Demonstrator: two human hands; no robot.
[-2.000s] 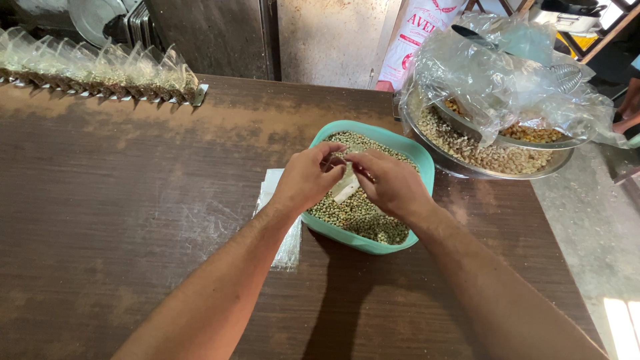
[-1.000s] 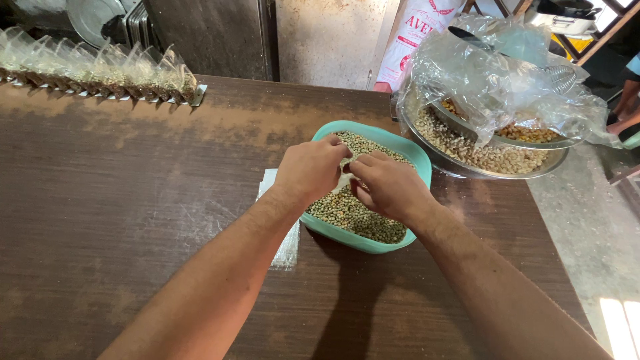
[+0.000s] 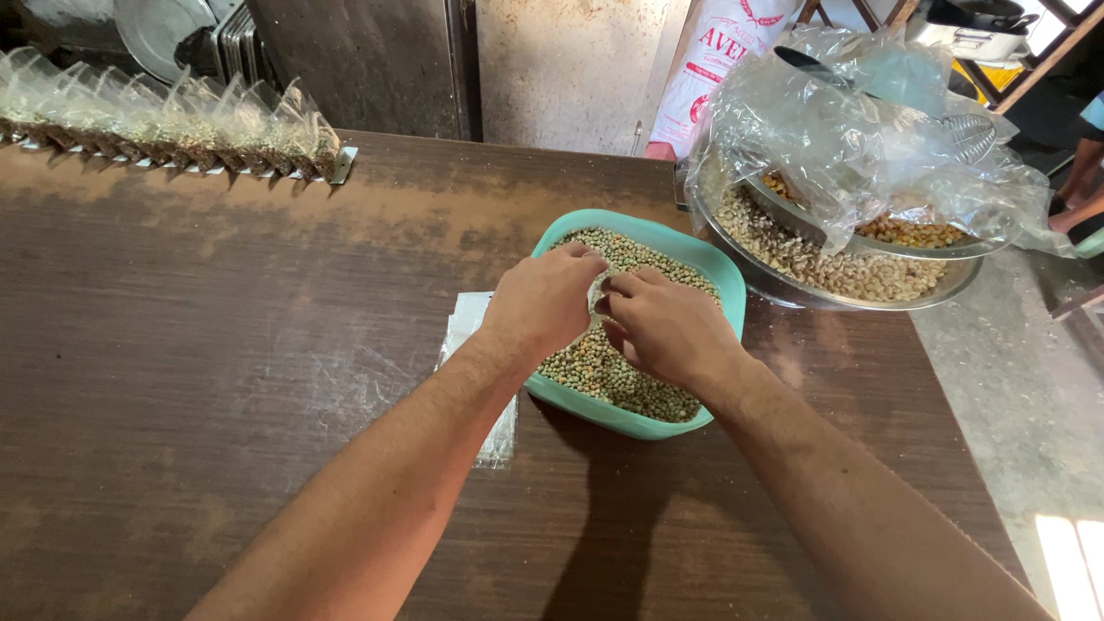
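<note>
A rounded turquoise plastic tub (image 3: 731,285) holds greenish dried peas or similar seeds (image 3: 604,379). Above the seeds, my left hand (image 3: 552,297) and my right hand (image 3: 664,323) are close together, fingers bent inward. Something pale and thin, perhaps a clear plastic bag, shows between them; the fingers hide most of it, so the hold of each hand cannot be made out. Flat clear plastic bags with a white part (image 3: 496,444) lie on the wooden table (image 3: 216,345), just left of the tub and partly under my left forearm.
Filled clear bags (image 3: 198,129) stand in a row at the back left. Metal bowls (image 3: 862,302) of grains, one above another and draped with clear plastic (image 3: 862,147), sit at the right corner. Behind stands a printed white sack (image 3: 716,69). Part of another person (image 3: 1082,168) shows far right.
Two seconds ago a white piece showed below my fingers over the seeds; it no longer shows there. My hands remain over the tub.
</note>
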